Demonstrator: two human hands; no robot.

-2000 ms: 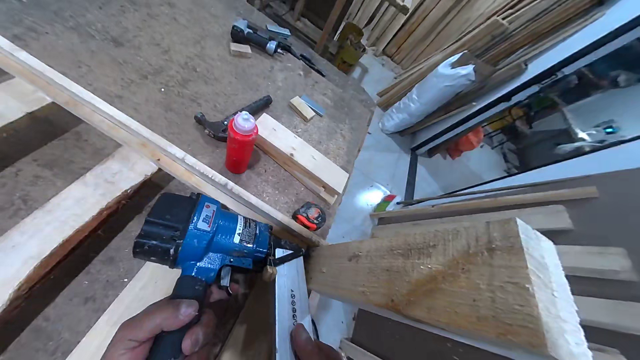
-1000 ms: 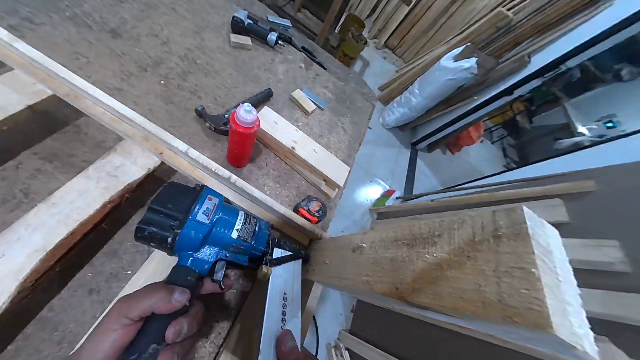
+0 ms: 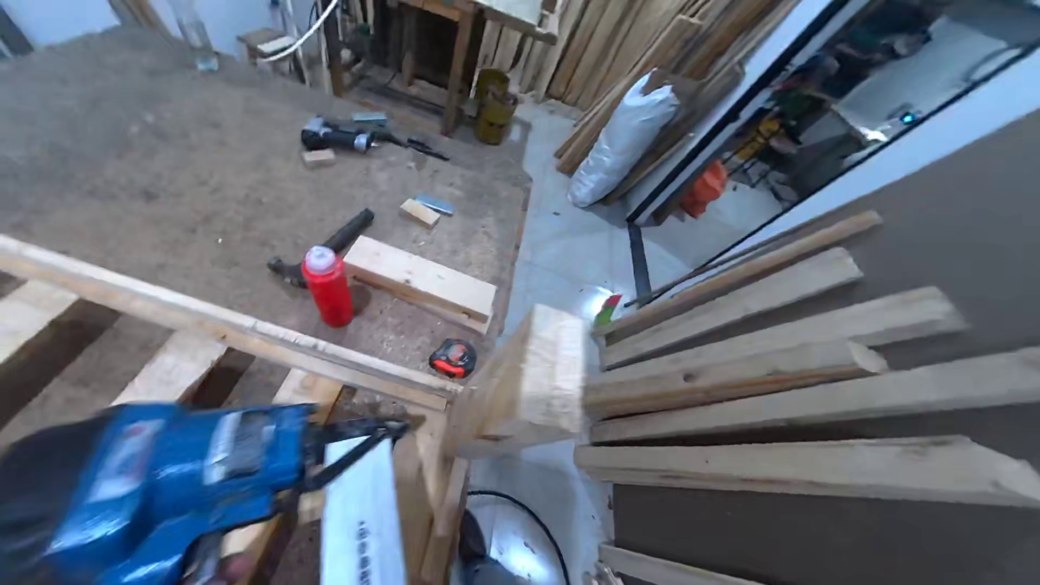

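A blue pneumatic nail gun (image 3: 187, 479) with a dark cap fills the lower left, blurred. At its trigger shows a fingertip of my left hand (image 3: 236, 566); the rest of that hand is out of frame. The white magazine (image 3: 361, 520), which bears writing, runs down from the dark nose. That nose is above the corner of a wooden frame, just left of a thick wooden post (image 3: 520, 390) whose cut end faces me. A long wooden rail (image 3: 244, 325) runs from the left to this corner. My right hand is not visible.
Beyond the rail lie a red bottle (image 3: 328, 288), a hammer (image 3: 349, 231), a tape measure (image 3: 452, 358), a wood block (image 3: 422, 276) and another air tool (image 3: 337, 136). Several wood lengths (image 3: 780, 467) stick out at the right. A dark cable (image 3: 528, 512) crosses the floor.
The view has shifted to take in more of the room. The post's cut end, before at the far right, now shows near the middle. The hand by the magazine has gone out of view.
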